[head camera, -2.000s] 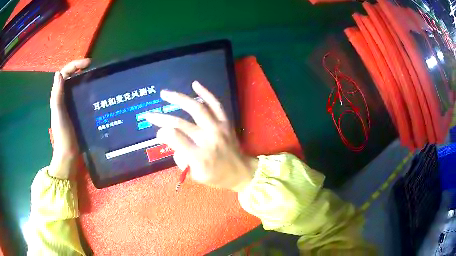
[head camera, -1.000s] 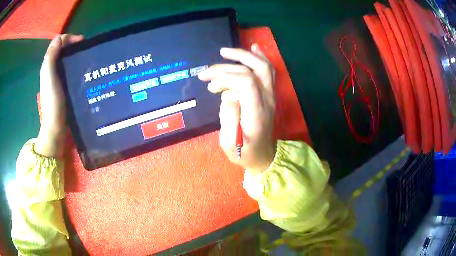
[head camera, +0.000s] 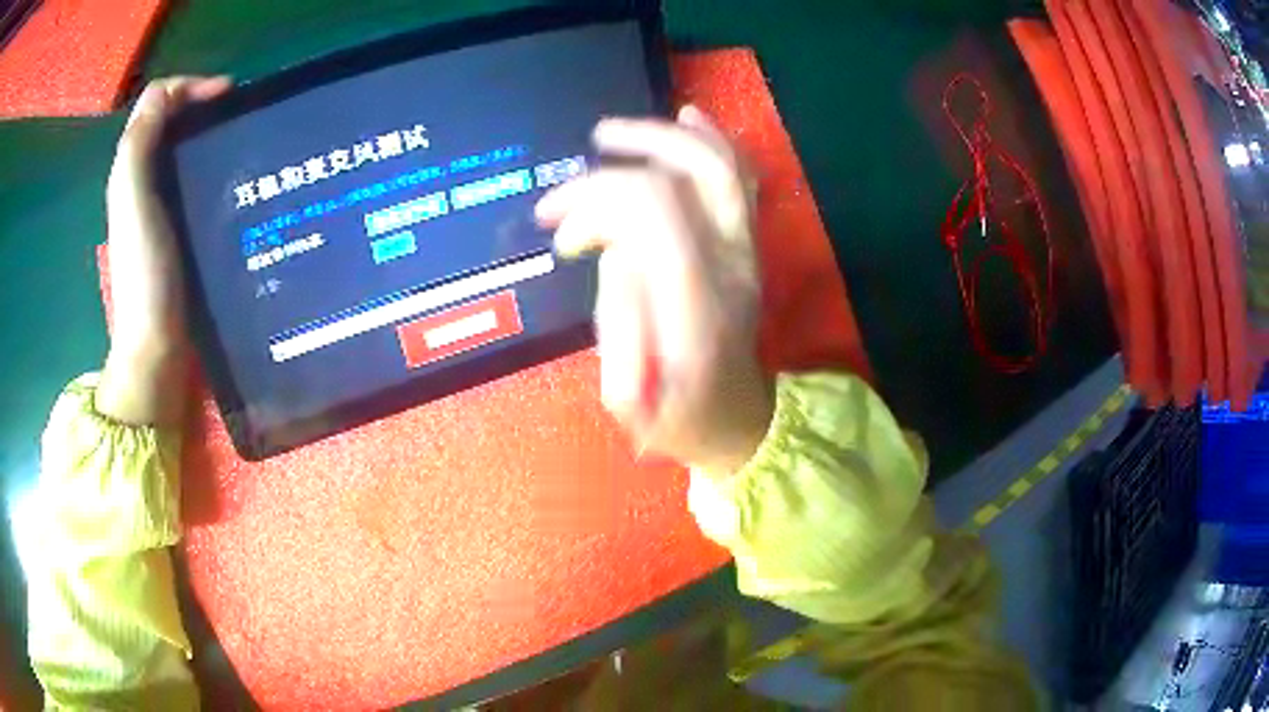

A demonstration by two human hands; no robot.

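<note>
The black-framed tablet is tilted over a red-orange foam pad. Its dark test screen shows a row of small blue buttons, a pale bar and a red button. My left hand grips the tablet's left edge, thumb on the top left corner. My right hand is blurred over the tablet's right side, fingertips near the grey-blue button; contact cannot be told. A red headset plug shows, blurred, in the palm of my right hand.
A loose coil of red cable lies on the green bench at right. Stacked red-orange foam pads lean beyond it. A black crate and a blue bin stand past the bench edge. Another pad is at top left.
My right hand has moved from the blue buttons to the tablet's right side. The tablet sits higher in view. The red button is now uncovered. My left hand keeps its grip.
</note>
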